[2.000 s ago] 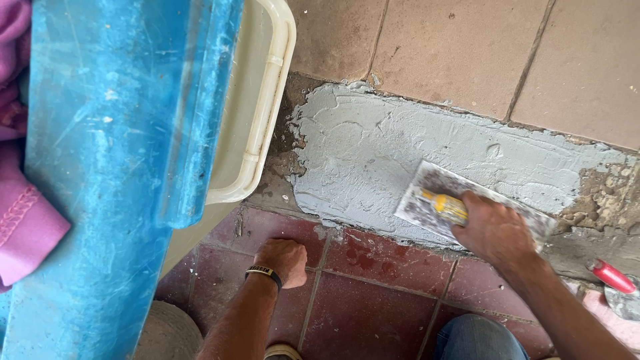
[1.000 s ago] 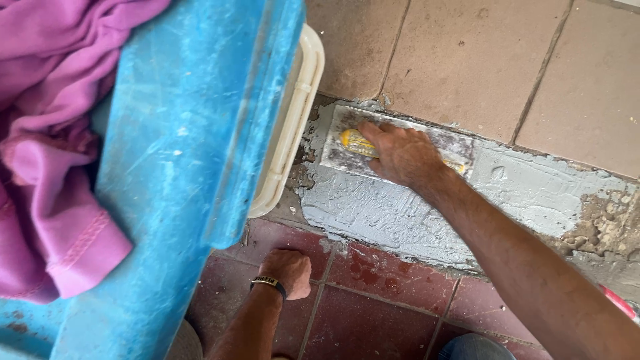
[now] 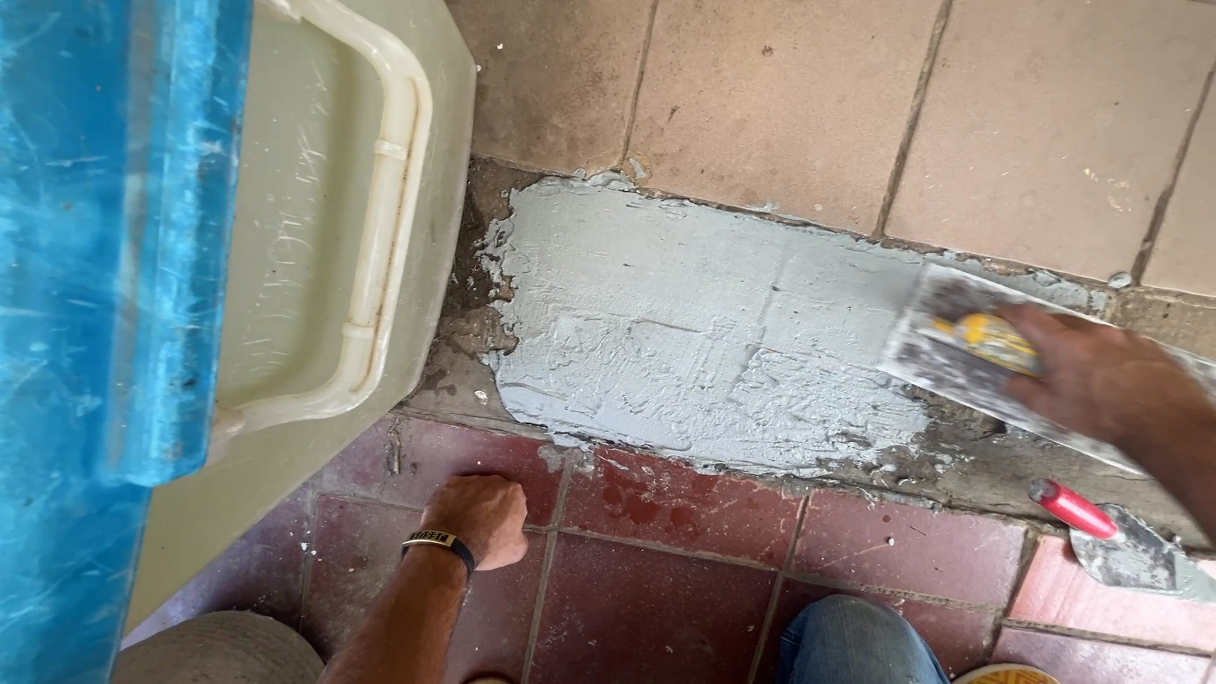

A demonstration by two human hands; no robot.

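Note:
My right hand [image 3: 1102, 375], slightly blurred, grips the yellow handle of a rectangular finishing trowel [image 3: 950, 351], whose flat blade lies over the right part of a patch of wet grey mortar [image 3: 665, 313]. The mortar fills a strip between beige and red tiles; its upper part looks smoother, its lower part rougher. My left hand [image 3: 480, 518], closed as a fist with a dark band at the wrist, rests on the red floor tiles [image 3: 655, 589] below the mortar's left end. A smaller pointing trowel with a red handle [image 3: 1073, 508] lies at the lower right, mortar on its blade.
A blue plastic object [image 3: 76, 285] and a cream plastic container with a moulded rim [image 3: 380, 237] stand at the left, beside the mortar's end. Beige tiles [image 3: 779, 104] run along the far side. My jeans-clad knee [image 3: 855, 641] shows at the bottom edge.
My right hand has swept the finishing trowel from the mortar's left part to its right end. My left fist still rests on the red tiles. The view has shifted.

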